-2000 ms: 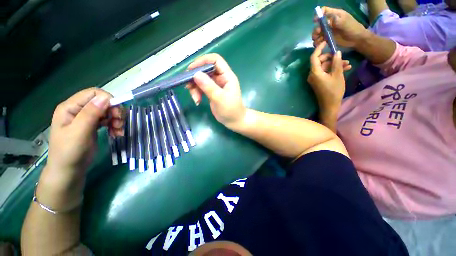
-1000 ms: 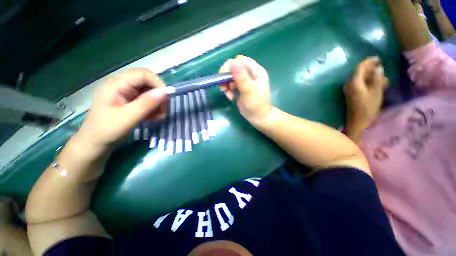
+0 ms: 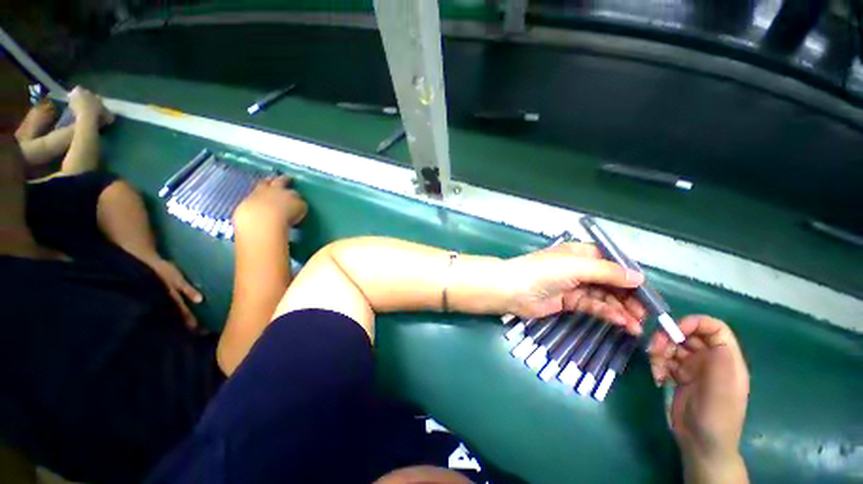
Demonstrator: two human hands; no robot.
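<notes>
My left hand (image 3: 582, 284), with a bracelet on its wrist, pinches a dark slim pen-like stick (image 3: 620, 255) near its middle. The stick slants down to the right, white end lowest. My right hand (image 3: 705, 378) is at that white end, fingers curled; whether they grip it is unclear. A fanned row of dark sticks (image 3: 572, 350) lies on the green worktop (image 3: 426, 369) under and in front of my left hand, pale ends towards me. My left hand hides part of the row.
The pale edge rail (image 3: 530, 213) runs across, with an upright post (image 3: 416, 104) bolted to it. Beyond it, loose sticks (image 3: 648, 175) lie on the conveyor belt (image 3: 568, 151). At left, a neighbour's hand (image 3: 270, 203) is at another row of sticks (image 3: 203, 194). More hands show far left.
The view has swung left, bringing the post and the left neighbour into sight. The held stick has turned from nearly level, dark end right, to slanting with its white end towards my right hand.
</notes>
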